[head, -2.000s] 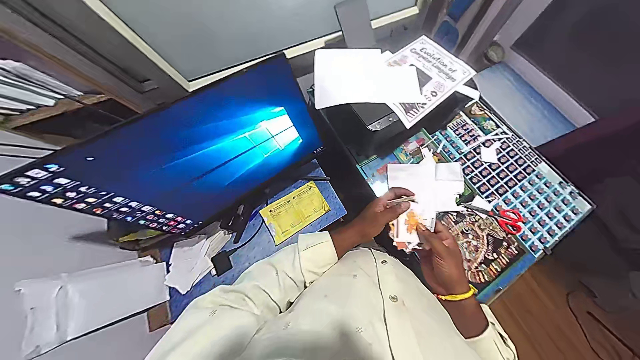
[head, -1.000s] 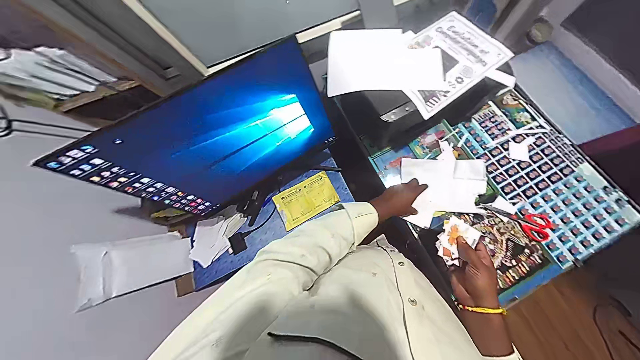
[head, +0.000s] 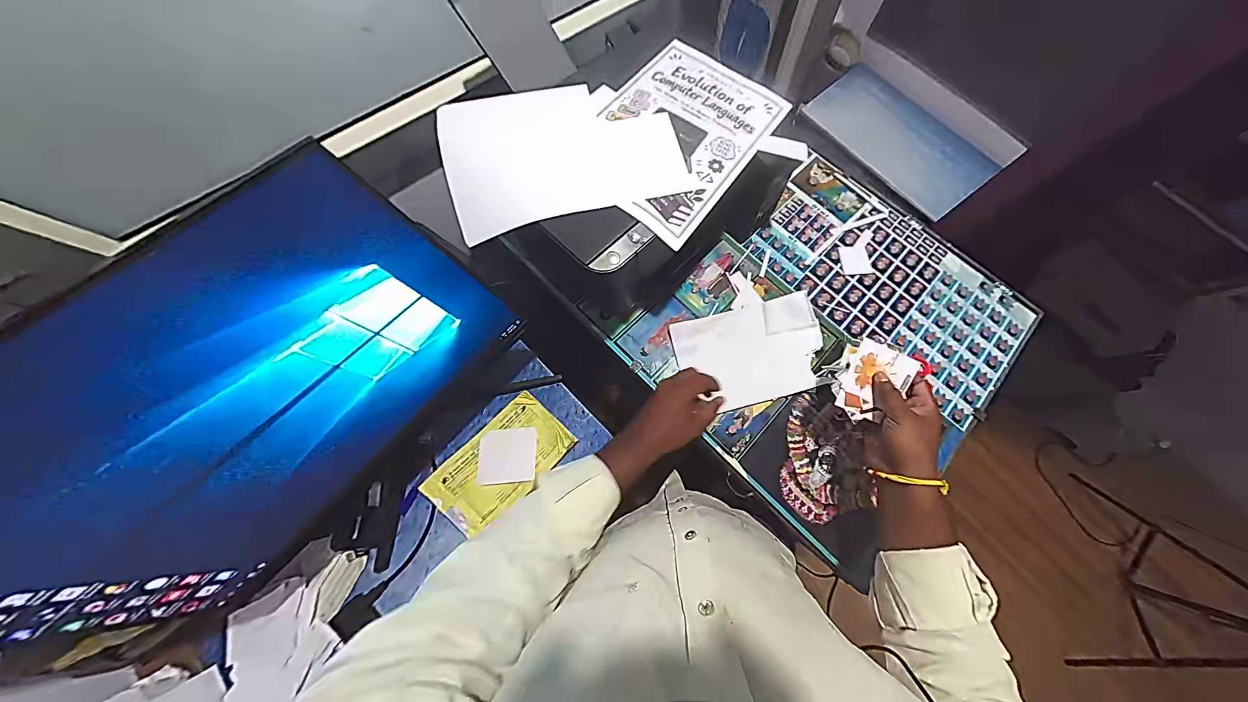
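My right hand (head: 907, 409), with a yellow band at its wrist, grips a fanned bunch of small paper cutouts (head: 873, 375) with orange prints. Just past its fingers shows a bit of red scissors handle (head: 923, 368); the rest is hidden. My left hand (head: 687, 405) is at the lower left edge of a folded white paper (head: 746, 356), fingers bent; whether it grips the paper I cannot tell. A small white square card (head: 507, 455) lies on a yellow printed packet (head: 499, 463), left of my left hand.
A monitor (head: 244, 390) fills the left. Behind the hands, white sheets (head: 561, 161) and a printed page (head: 731, 107) lie on a black printer (head: 604, 244). Photo sheets (head: 907, 283) with paper scraps (head: 855, 255) cover the right table. Loose papers (head: 283, 624) lie at lower left.
The small white card is now on the yellow packet, which was uncovered before. My hands were together two seconds ago and are now apart. The right hand with the cutouts now covers most of the scissors.
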